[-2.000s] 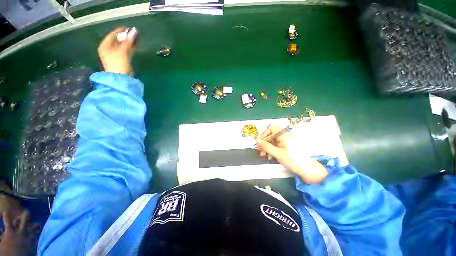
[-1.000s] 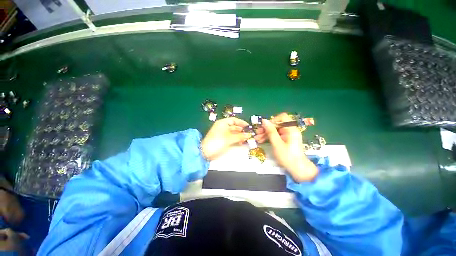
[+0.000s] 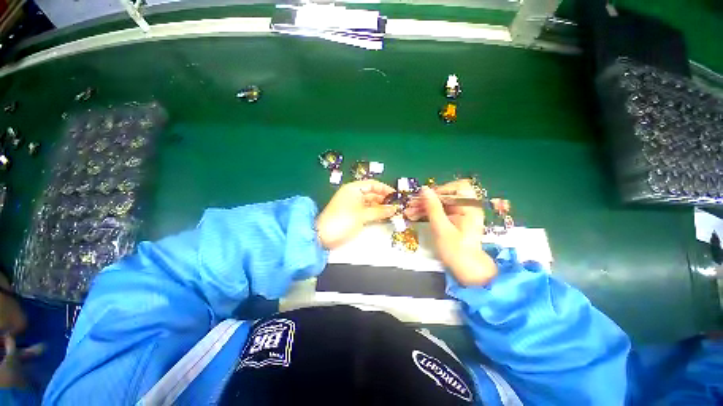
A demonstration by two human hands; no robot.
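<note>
My left hand (image 3: 354,212) and my right hand (image 3: 457,230) meet above the back edge of the white pad (image 3: 525,243). A small dark round module (image 3: 399,202) is held between the fingertips of both hands, partly hidden by them. My right hand also holds a slim tool (image 3: 462,197), lying across the fingers; its tip is too blurred to tell. A yellow-amber pile (image 3: 405,239) lies on the pad just below the fingertips. The pad's black stripe (image 3: 380,280) runs in front of my wrists.
Loose modules (image 3: 330,160) lie on the green surface (image 3: 262,151) behind my hands, with more farther back, including an amber one (image 3: 449,112). A clear blister tray (image 3: 87,198) is at the left; stacked trays (image 3: 682,135) are at the right. Another person's hand (image 3: 12,349) shows lower left.
My left hand came back from the far left to meet my right hand, which rose off the pad. Over the last second both hands have stayed together around the module.
</note>
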